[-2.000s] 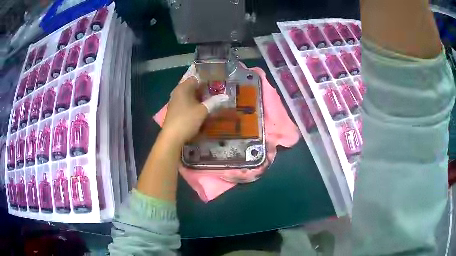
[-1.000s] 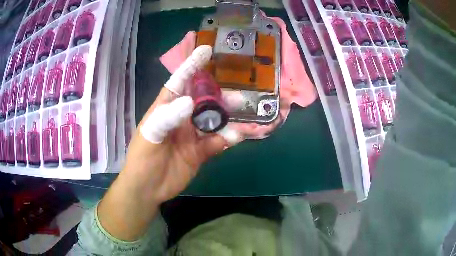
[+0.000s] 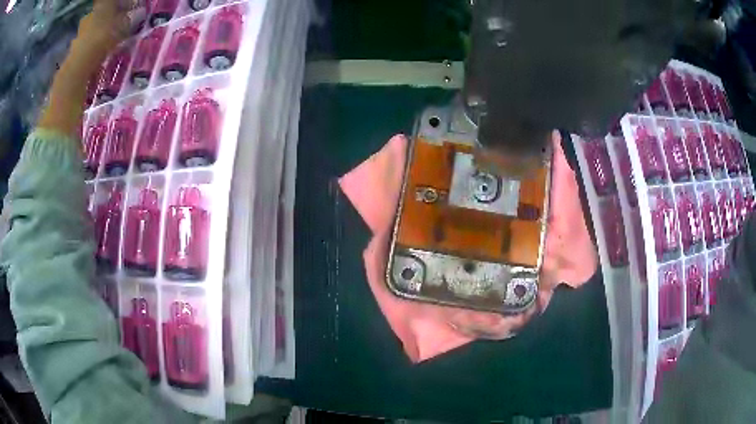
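My left hand (image 3: 112, 18) is at the upper left edge, over the far rows of the left stack of blister trays (image 3: 236, 178); it is small and partly cut off, and its fingers and any bottle in it cannot be made out. Pink bottles (image 3: 186, 236) lie in the tray pockets. In the middle, the press base (image 3: 464, 280) holds orange pads (image 3: 427, 232) and a silver nest (image 3: 485, 189) with a round centre and no bottle on it. The dark, blurred press head (image 3: 555, 83) is above it. My right hand is out of view.
A crumpled pink cloth (image 3: 371, 186) lies under the press base on the green mat (image 3: 331, 315). A right stack of trays (image 3: 655, 248) with pink bottles stands beside it. A grey-green sleeve (image 3: 717, 348) shows at the lower right.
My left hand, which held a pink bottle in front of the press base, has moved to the far left tray stack. The view has swung, so the press now appears further right.
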